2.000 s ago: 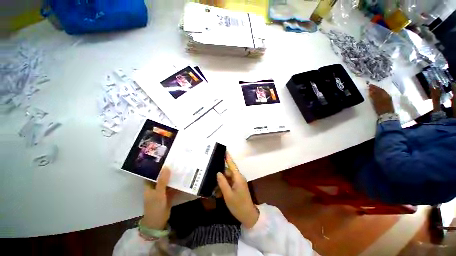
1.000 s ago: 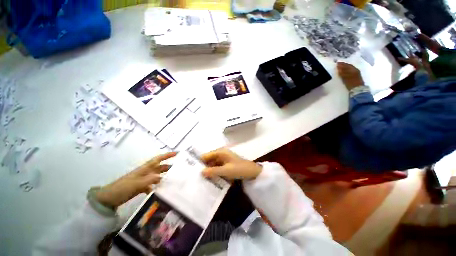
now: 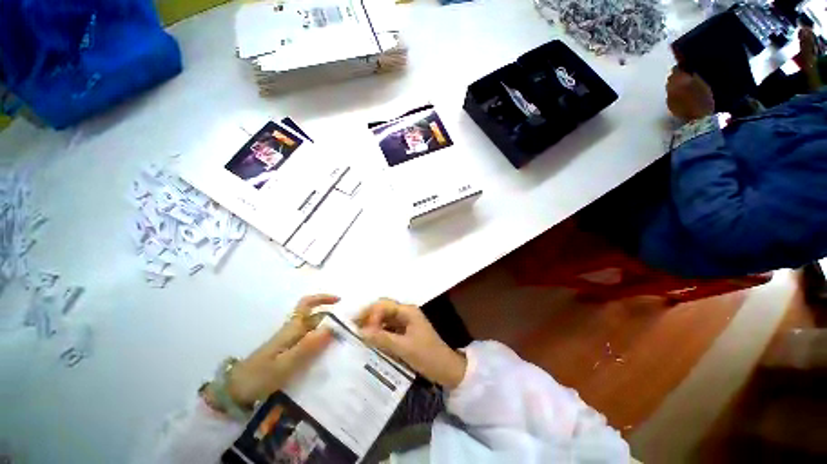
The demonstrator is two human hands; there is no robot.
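Note:
A white printed carton [image 3: 340,390] with a dark picture panel lies over my lap at the bottom centre, its far end towards the table edge. My left hand [image 3: 288,353] rests on its left side and far corner. My right hand [image 3: 408,340] grips the far right end with bent fingers. Whether the end flap is open is hard to tell. Another printed box [image 3: 440,181] lies on the table, and flat cartons [image 3: 290,199] lie overlapped to its left.
Black trays [image 3: 539,100] with small items stand beyond the box. A stack of cartons [image 3: 317,41], a blue bag [image 3: 86,59] and white piece piles [image 3: 181,222] are on the table. A neighbouring worker's sleeve [image 3: 753,199] and silver parts [image 3: 608,23] are at right.
The carton has turned from across my lap to pointing away from me, and both hands have moved to its far end. The neighbour's hand now holds a black tray.

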